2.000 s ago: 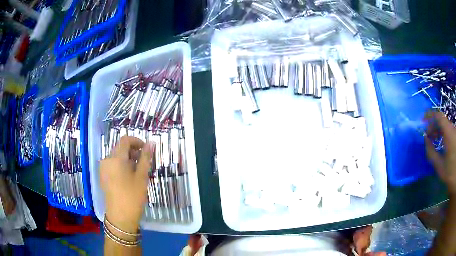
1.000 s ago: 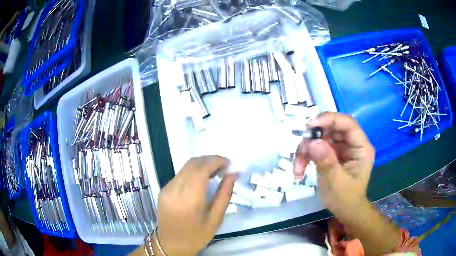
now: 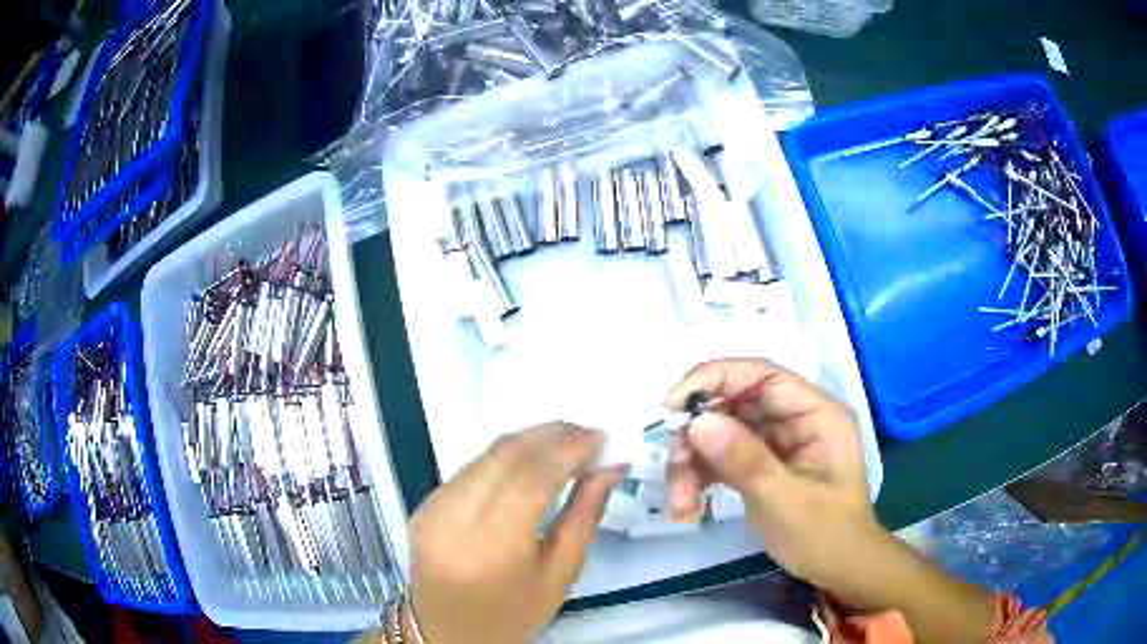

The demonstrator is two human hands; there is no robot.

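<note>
My right hand [image 3: 786,472] pinches a wired core [image 3: 692,405] with a dark end and a thin silver rod pointing left; red wire runs back over the fingers. My left hand [image 3: 509,522] is just left of it, thumb and forefinger close around what looks like a white sleeve, washed out by glare. The rod tip is close to this piece; whether they touch is unclear. Both hands are over the near part of the middle white tray [image 3: 409,315]. Silver metal tubes [image 3: 639,211] lie in a row at its far end. Loose white sleeves are partly hidden by my hands.
Loose cores [image 3: 1050,239] lie in the right blue tray [image 3: 881,302]. The left white tray [image 3: 365,377] holds assembled units [image 3: 283,434]. More blue trays stand further left. A clear plastic bag [image 3: 472,44] of tubes lies beyond the middle tray, with a small clear box [image 3: 824,13] at the far edge.
My left hand has moved from the assembled units to the middle tray. My right hand has come from the right blue tray with a core, then lower and left towards my left hand. The view has shifted right.
</note>
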